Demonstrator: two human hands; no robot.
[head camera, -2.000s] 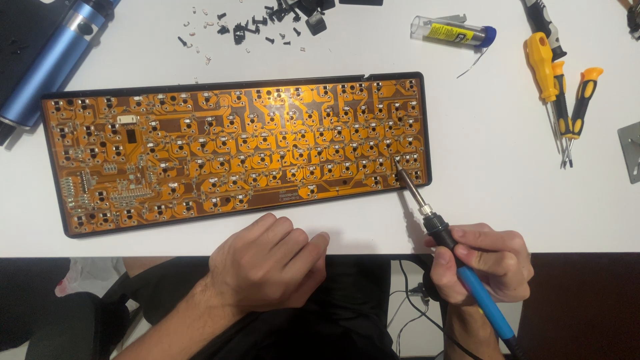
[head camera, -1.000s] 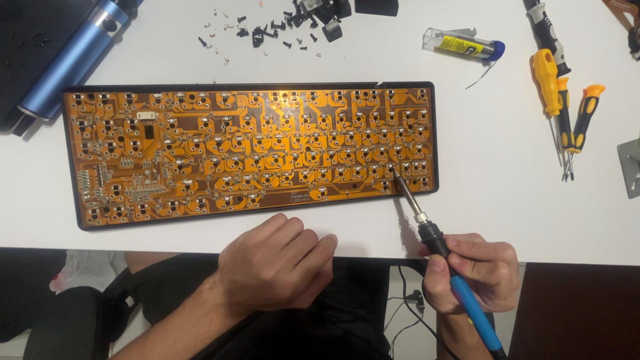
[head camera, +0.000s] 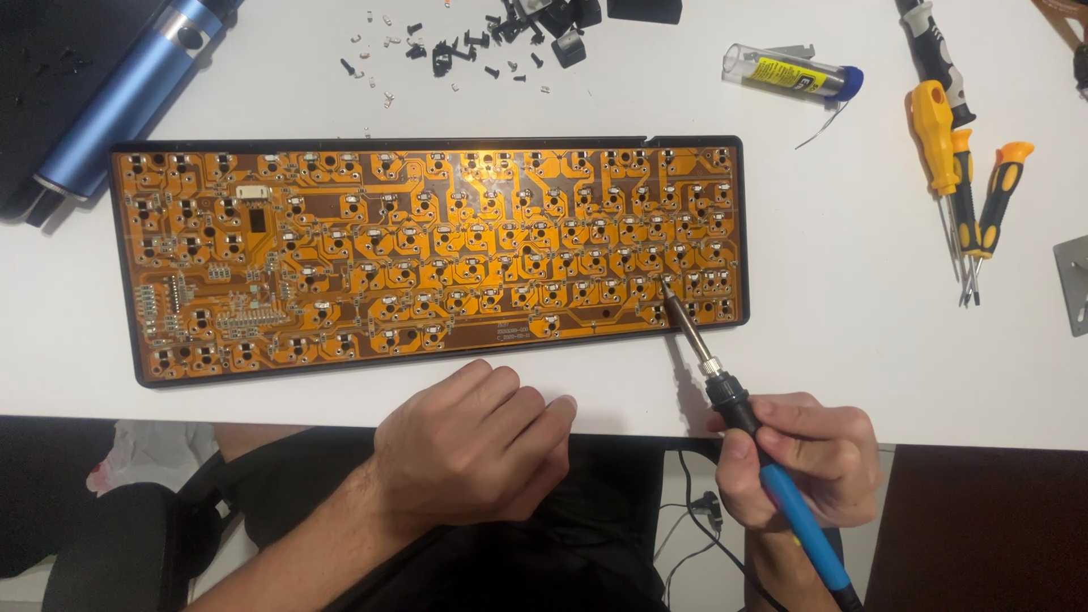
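Note:
My right hand (head camera: 799, 459) grips the dark front part of a blue-handled soldering iron (head camera: 795, 501). The iron's tip is at the lower right part of an orange keyboard circuit board (head camera: 586, 229); whether it touches a joint is too small to tell. A black keyboard case (head camera: 442, 352) frames the board, which shows a small white connector (head camera: 252, 194) at its upper left. My left hand (head camera: 476, 442) is curled with nothing visible in it and rests by the near table edge, just below the case. The insides of its fingers are hidden.
Small black screws and keyboard parts (head camera: 455, 55) lie behind the board. A clear solder tube (head camera: 790, 75) stands off at the back right, near a yellow screwdriver (head camera: 932, 127) and two yellow-black tools (head camera: 1003, 191). A blue metal cylinder (head camera: 127, 110) lies at the left. Cables (head camera: 705, 518) hang below the table edge.
The soldering iron's tip stays at the lower right part of the board, though it has shifted slightly to the left on it. My left hand remains curled. The view has shifted a little.

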